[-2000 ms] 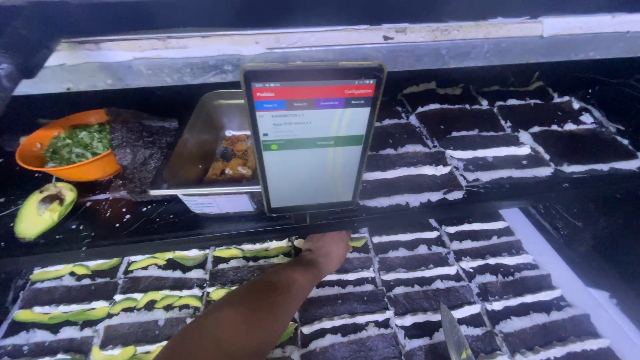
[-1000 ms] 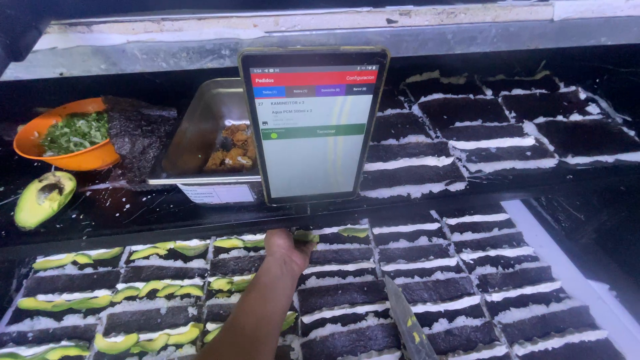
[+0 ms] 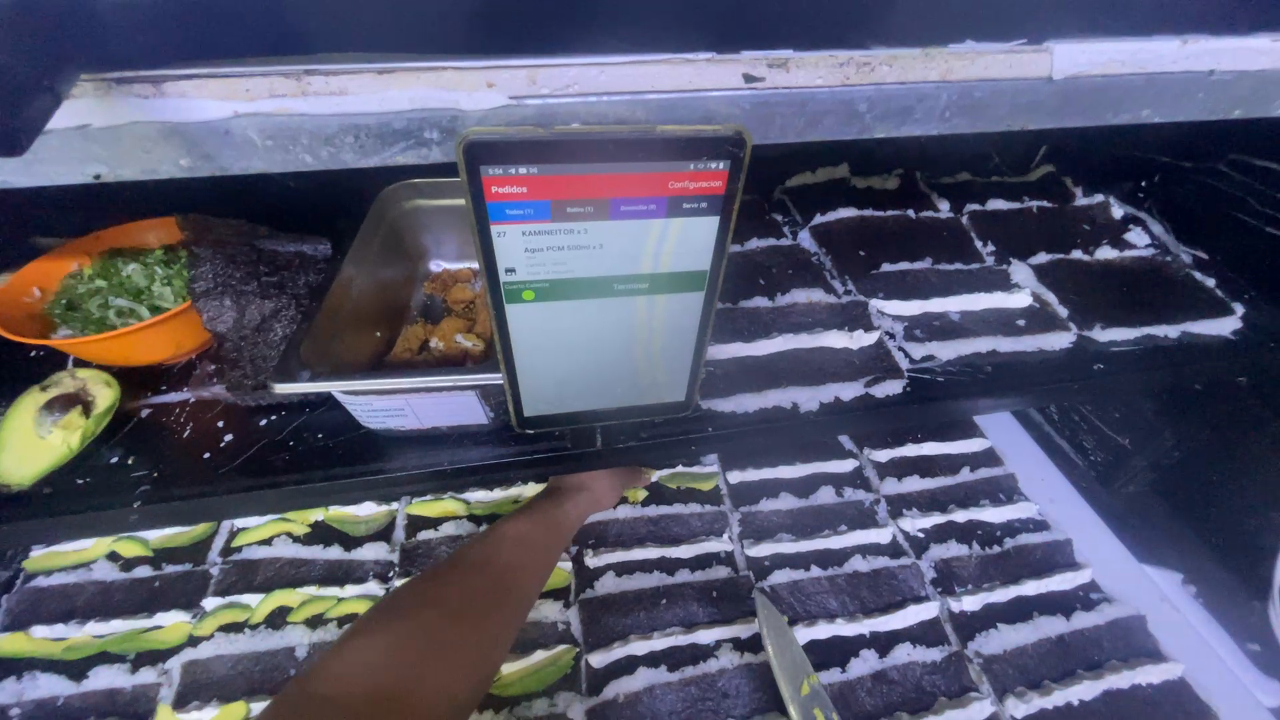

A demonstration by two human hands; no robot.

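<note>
My left hand (image 3: 605, 487) reaches to the top row of nori sheets (image 3: 655, 528) with rice and white creamy strips. Its fingertips are close together at a small avocado slice (image 3: 636, 494); the fingers are partly hidden, so a grip cannot be made out. Another avocado slice (image 3: 690, 481) lies just right of them on a white strip. Avocado slices (image 3: 100, 640) line several strips to the left, while the strips on the right bear none. My right hand is out of view. A knife blade (image 3: 790, 655), with green bits on it, points up from the bottom edge over the sheets.
A tablet (image 3: 605, 300) stands upright on the ledge before a metal pan (image 3: 345, 290) of browned food pieces. Left of it are an orange bowl (image 3: 165, 340) of chopped greens, dark nori (image 3: 255, 290) and a cut avocado (image 3: 60, 425). More nori and rice (image 3: 900, 245) lie at right.
Compared with one second ago, my left hand is further right along the top row, at the slice near the column's right edge. The knife blade has shifted in the view and still points upward.
</note>
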